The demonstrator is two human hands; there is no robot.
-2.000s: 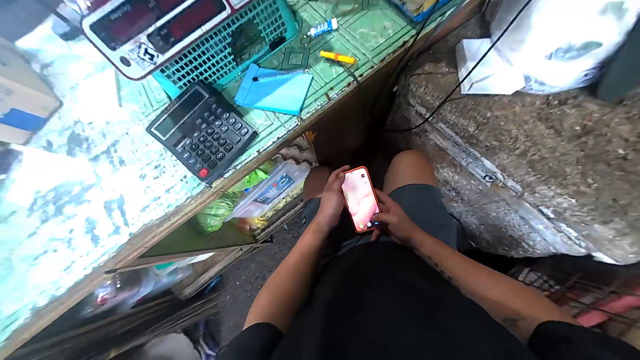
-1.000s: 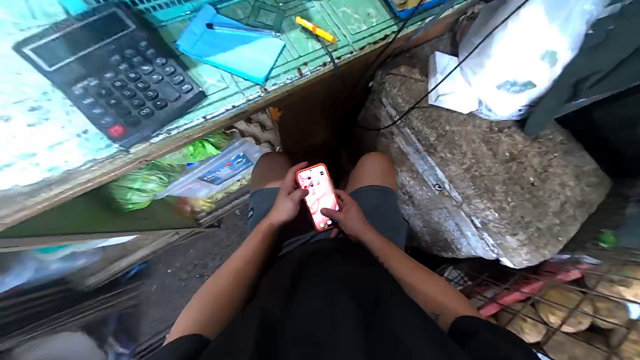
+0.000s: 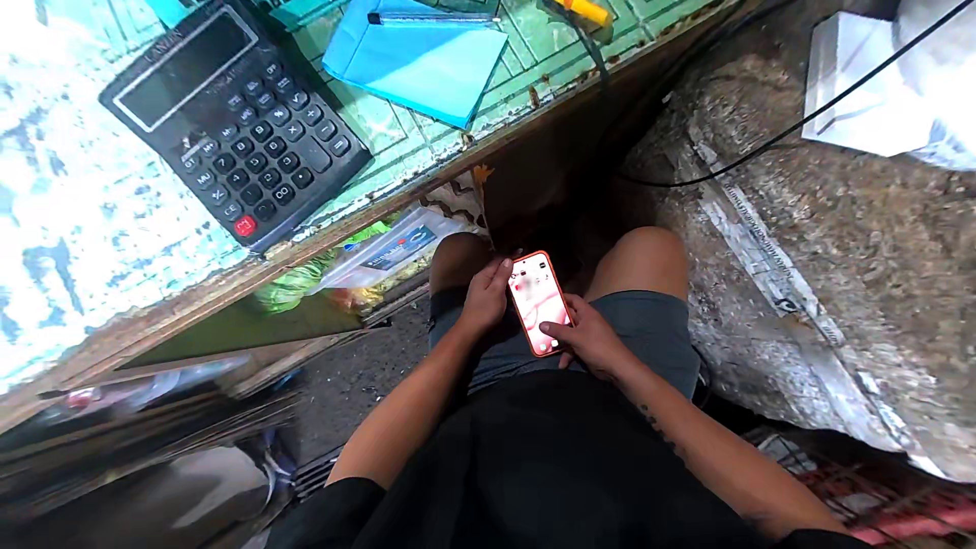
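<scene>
A smartphone in a red-orange case (image 3: 537,305) lies between both hands above my lap, its screen lit. My left hand (image 3: 486,293) grips its upper left side, with the thumb near the top edge. From the right, my right hand (image 3: 591,333) holds the lower side, and its thumb rests on the lower part of the screen. Some fingers of both hands are hidden behind the phone.
On the worn table stand a black desk calculator (image 3: 244,130), a blue folded sheet (image 3: 419,65) and a yellow tool (image 3: 585,11). Bagged greens (image 3: 293,284) sit on a shelf below. At right, a black cable (image 3: 808,118) crosses a rough block (image 3: 862,252) bearing a white plastic bag (image 3: 945,69).
The right thumb has shifted over the lower screen, and the left thumb has moved off the screen toward the phone's top edge. Both hands still hold the phone. The view has shifted.
</scene>
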